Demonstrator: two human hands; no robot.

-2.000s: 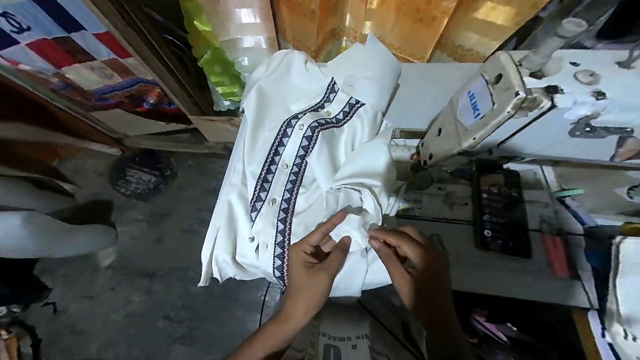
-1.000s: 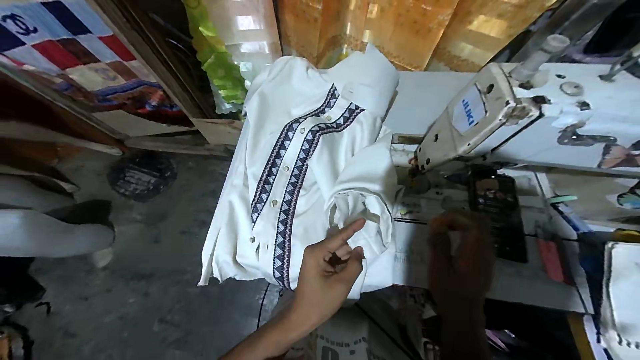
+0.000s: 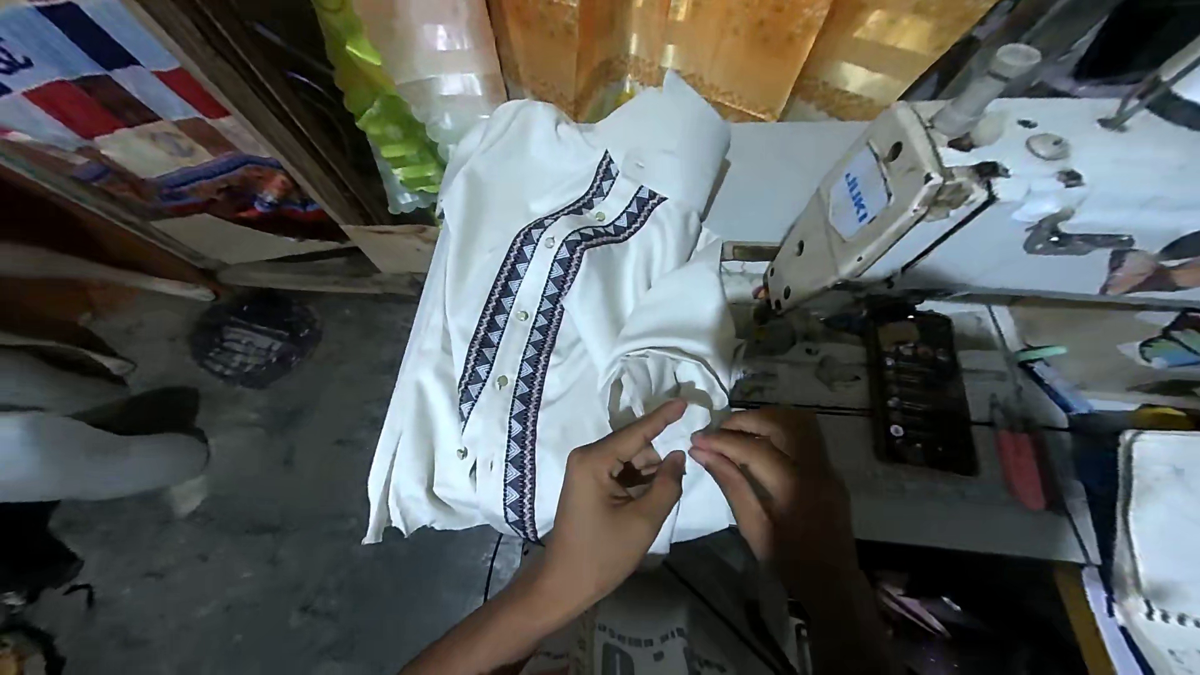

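A white buttoned shirt (image 3: 581,309) with two dark patterned trim bands lies beside the sewing machine. One sleeve (image 3: 680,323) is folded forward, its round opening facing my hands. My left hand (image 3: 619,487) is over the shirt's lower right part, index finger and thumb apart at the sleeve opening; whether it holds a thread or anything fine cannot be told. Just right of it, my right hand (image 3: 764,473) has its thumb and fingertips pinched together close to my left fingertips. What lies between those fingertips is too small to make out.
A white Juki sewing machine (image 3: 937,192) stands at the right, its head close to the sleeve. On the machine table (image 3: 975,516) lie a dark phone (image 3: 923,389) and a red-handled tool (image 3: 1020,469). Folded white cloth (image 3: 1162,534) is at the right edge. Orange curtains (image 3: 656,56) hang behind.
My right hand was away to the right, over the machine table, one second ago; it is now back beside my left fingertips. My left hand stays by the sleeve opening.
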